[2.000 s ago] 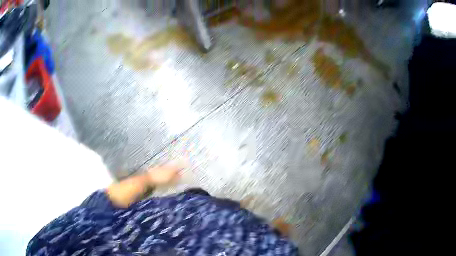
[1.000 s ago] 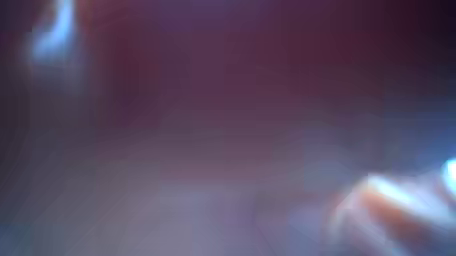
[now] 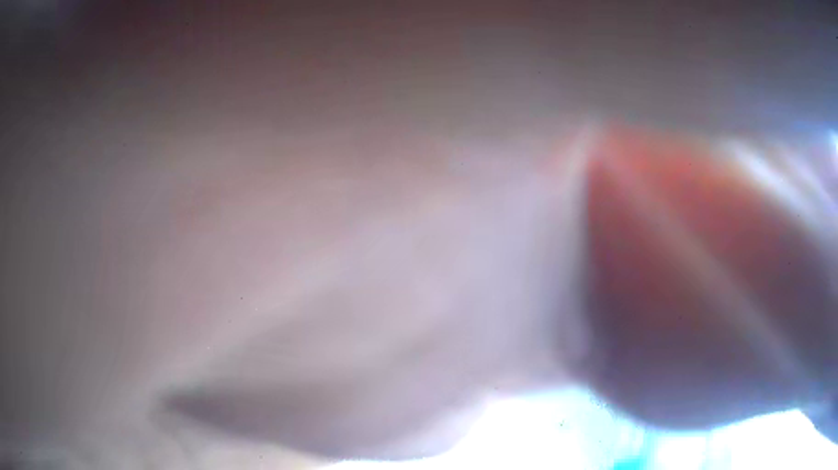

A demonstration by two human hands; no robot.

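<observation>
The head view is almost wholly covered by something very close to the lens and out of focus. A large pale pinkish-grey shape (image 3: 368,266) fills the left and middle. A dark red-brown rounded shape (image 3: 689,285) lies at the right, with a thin pale streak across it. They may be parts of a hand held against the camera, but I cannot tell for sure, nor which hand. Neither of my hands can be made out clearly, and no garment or tool is recognisable.
Bright white light with a cyan patch (image 3: 634,450) shows along the bottom edge, right of the middle. Pale streaks show at the upper right edge. Floor, tables and surroundings cannot be made out.
Two seconds ago the floor, a bare forearm and a dark patterned garment showed. Then the view blurred and darkened. Now pale and red-brown shapes fill more of it, with bright light at the bottom.
</observation>
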